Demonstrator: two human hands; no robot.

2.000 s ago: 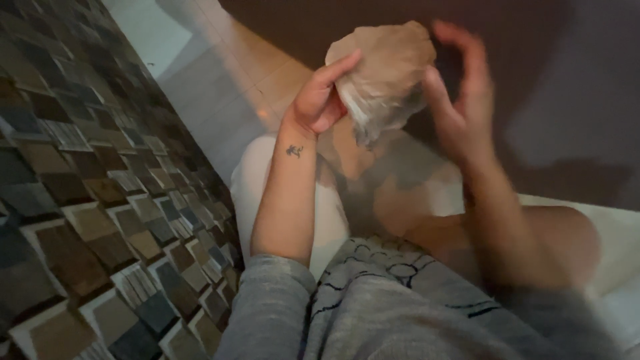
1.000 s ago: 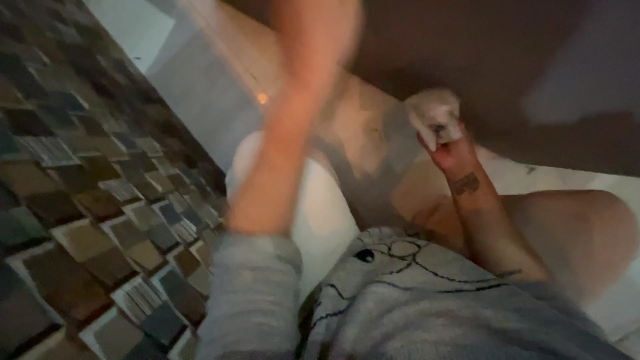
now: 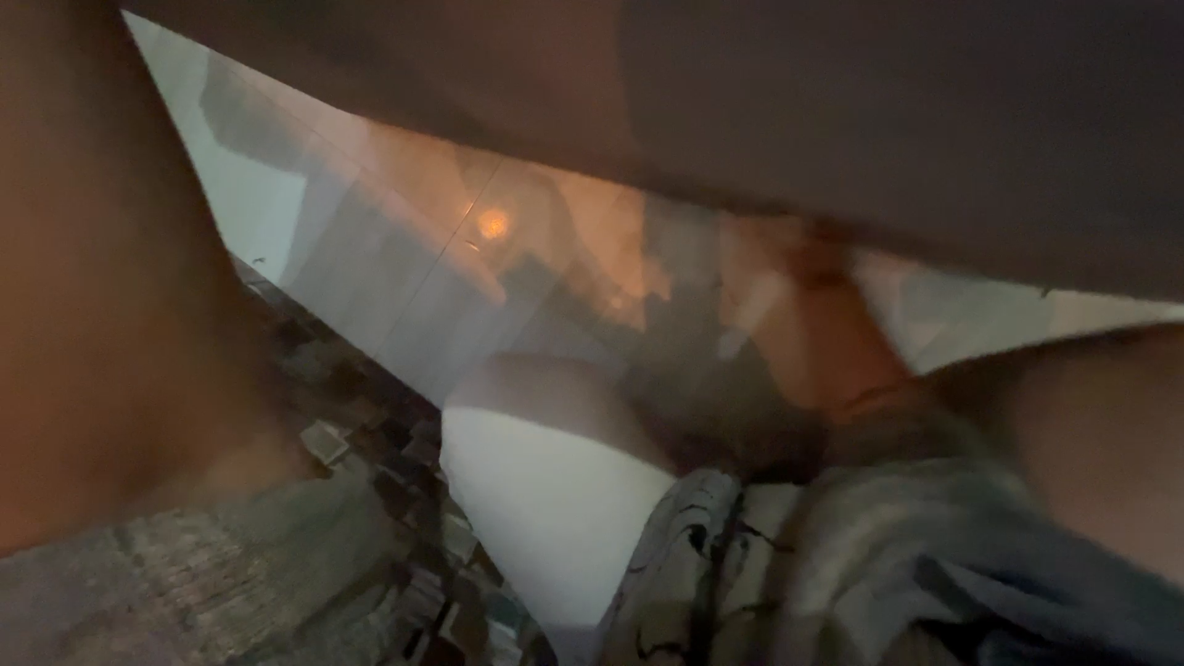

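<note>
The bare forearm (image 3: 120,305) of my left arm fills the left side, large and blurred, with its grey sleeve (image 3: 213,564) below; my left hand is outside the picture. My right forearm (image 3: 846,342) reaches up toward the edge of a broad dark surface (image 3: 740,102). That edge hides my right hand, so what it holds cannot be seen. The pale, crumpled sheet-like thing from the earlier views does not show. My grey top (image 3: 684,555) with black line drawing lies low in the middle.
A dark surface, perhaps a tabletop, spans the top. Below it are a light tiled floor (image 3: 398,296) with an orange glow (image 3: 493,223), a white-covered knee or seat part (image 3: 546,499), and my bare leg (image 3: 1101,425) at right. A patchwork-patterned surface (image 3: 370,416) lies at left.
Two seconds ago my hands were at a pale crumpled thing; one second ago a bunched pale thing was in my right hand. The view has shifted, and both hands are out of sight.
</note>
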